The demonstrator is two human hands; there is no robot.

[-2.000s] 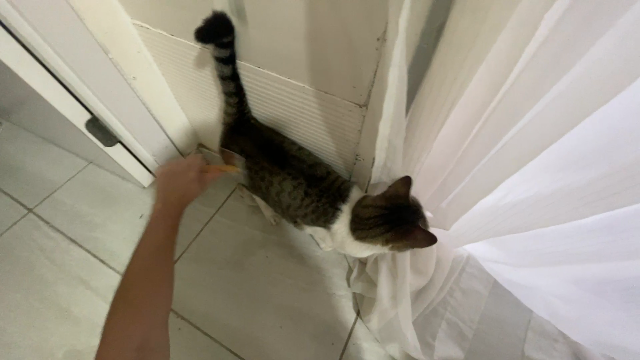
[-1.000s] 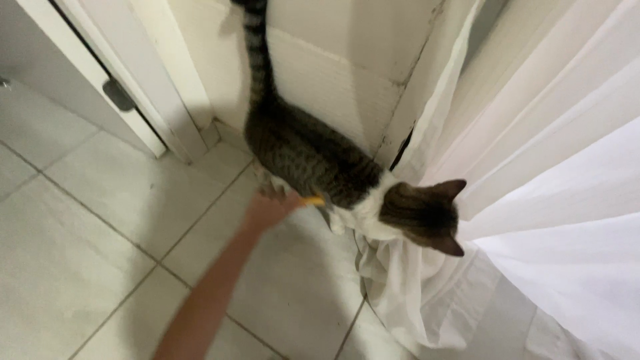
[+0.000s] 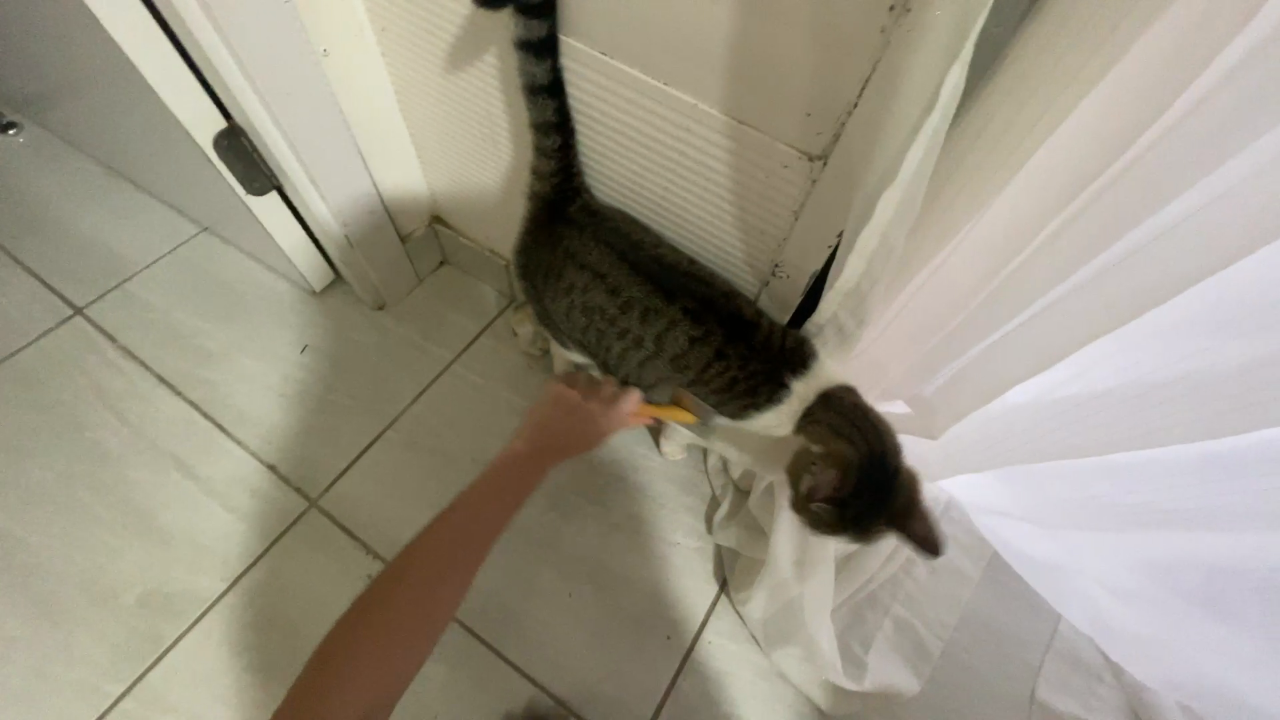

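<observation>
My left hand is closed around a small tool with an orange-yellow handle. The tool's far end is blurred against the flank of a tabby-and-white cat, near its shoulder. The cat stands along the wall, its striped tail raised and its head lowered over the foot of the curtain. Part of its legs is hidden behind my hand. My right hand is out of view.
A white sheer curtain hangs at the right and bunches on the tiled floor. Behind the cat is a ribbed white wall panel. At the upper left stands a door frame with a dark metal hinge.
My left hand has moved with the tool from the cat's rear, near the tail base, forward along its flank towards the shoulder. The cat's head has tipped further down.
</observation>
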